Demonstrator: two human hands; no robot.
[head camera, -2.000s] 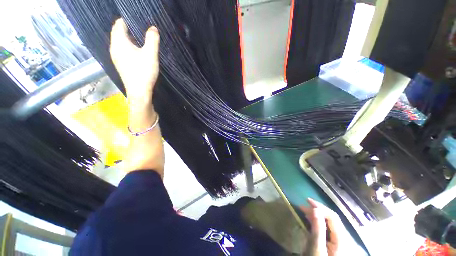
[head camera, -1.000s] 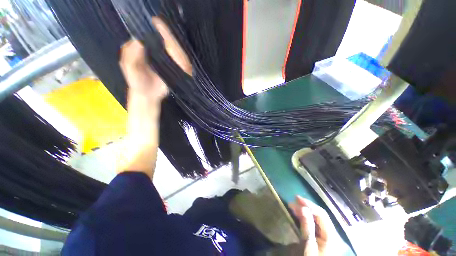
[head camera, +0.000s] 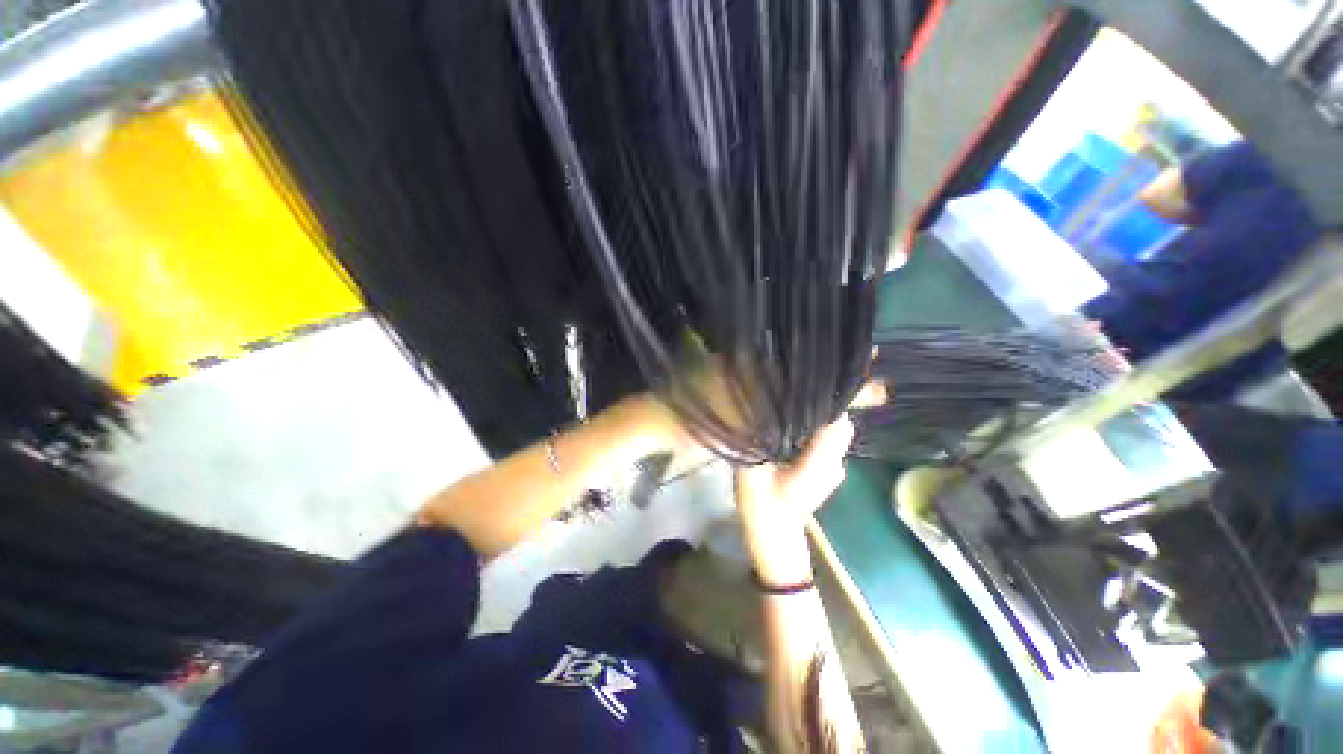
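A thick bunch of long black cables (head camera: 751, 192) hangs down in front of me and gathers at my hands. My right hand (head camera: 803, 474), with a dark band at the wrist, is closed around the bunch's lower part. My left hand (head camera: 711, 395) is at the same spot, mostly hidden behind the cables and blurred; its grip cannot be made out. More black cables (head camera: 972, 376) run from there across the green bench top toward the crimping machine, with small reddish ends at the far right.
The crimping machine (head camera: 1016, 545) stands on the green bench (head camera: 884, 567) at right. A clear plastic box (head camera: 1016, 258) lies behind it. Other black cables (head camera: 147, 552) hang at left beside a metal rail (head camera: 111, 67). A person in dark blue (head camera: 1230, 251) is at the upper right.
My left hand has moved down and right along the cables. My right hand has risen from the bench edge and taken hold of the bunch. The view has shifted, and the hanging bunch now appears nearer and wider.
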